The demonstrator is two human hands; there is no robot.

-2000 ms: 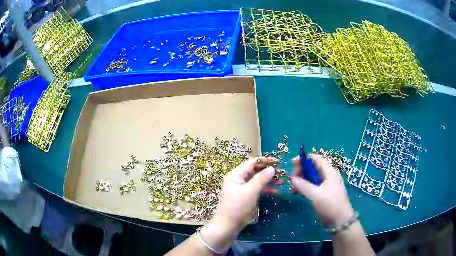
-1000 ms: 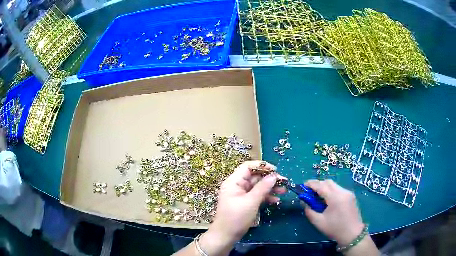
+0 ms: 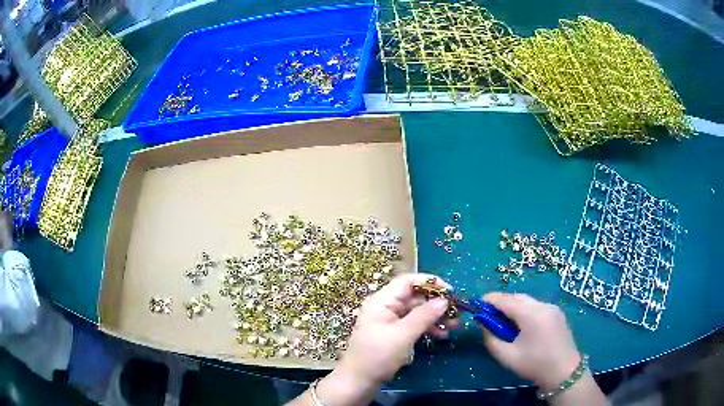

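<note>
My left hand (image 3: 394,319) pinches a small gold plated piece (image 3: 433,290) between thumb and fingers, just right of the cardboard tray's near right corner. My right hand (image 3: 533,337) is shut on blue-handled cutters (image 3: 494,319); their dark jaws point left and meet or nearly meet the piece. Whether the jaws are closed cannot be told. The cardboard tray (image 3: 262,178) holds a big pile of gold and silvery pieces (image 3: 306,285), with a few clusters apart at its left.
A small loose heap (image 3: 532,255) and a few pieces (image 3: 451,233) lie beyond my hands. A silver frame (image 3: 623,246) is at right, gold frames (image 3: 599,83) behind. A blue bin (image 3: 238,67) stands behind the tray. A person's pale sleeve (image 3: 16,281) shows at far left.
The cutters were upright and apart from the left hand two seconds ago, then came to its piece. Since one second ago, both hands appear slightly lower, with the cutters still at the piece.
</note>
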